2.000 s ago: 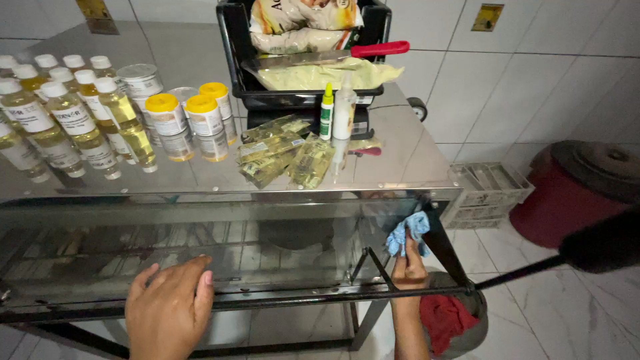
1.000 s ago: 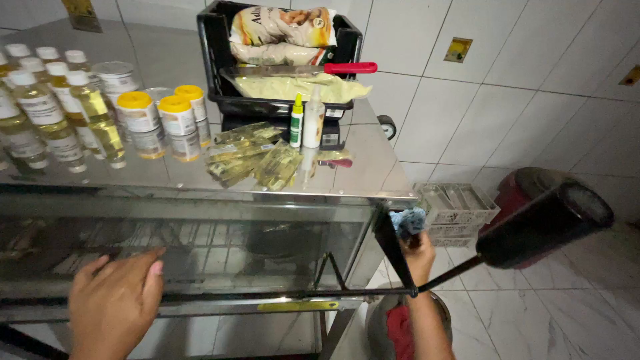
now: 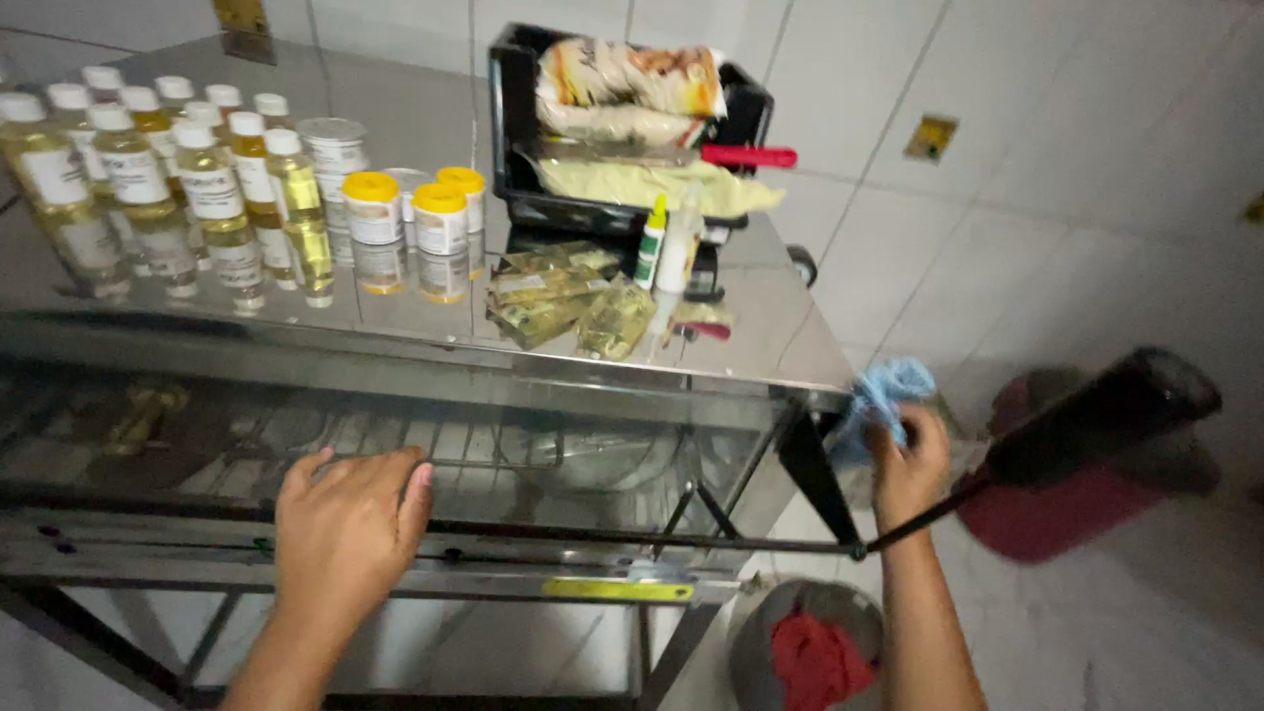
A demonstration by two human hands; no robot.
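My right hand (image 3: 908, 454) grips a crumpled blue cloth (image 3: 884, 395) at the right end of a glass-fronted metal cabinet, close to the top corner. Beside it a black metal bracket (image 3: 818, 474) joins a bar that ends in a black handle (image 3: 1106, 420). My left hand (image 3: 346, 513) rests, palm down and fingers slightly bent, at the glass front panel (image 3: 474, 444), holding nothing. Wire racks show dimly behind the glass. The cabinet's shiny metal top (image 3: 750, 336) lies above both hands.
On the top stand bottles of yellow liquid (image 3: 212, 188), yellow-lidded jars (image 3: 372, 207), clear packets (image 3: 553, 296), small bottles (image 3: 652, 242) and a black crate (image 3: 504, 128) with bags and a red-handled knife (image 3: 746, 156). Below right are a bucket with a red cloth (image 3: 820, 657) and a red bin (image 3: 1037, 504).
The blue cloth, in my right hand, has moved from the front glass near the right edge to the cabinet's right end. My left hand stays at the glass. The view has shifted.
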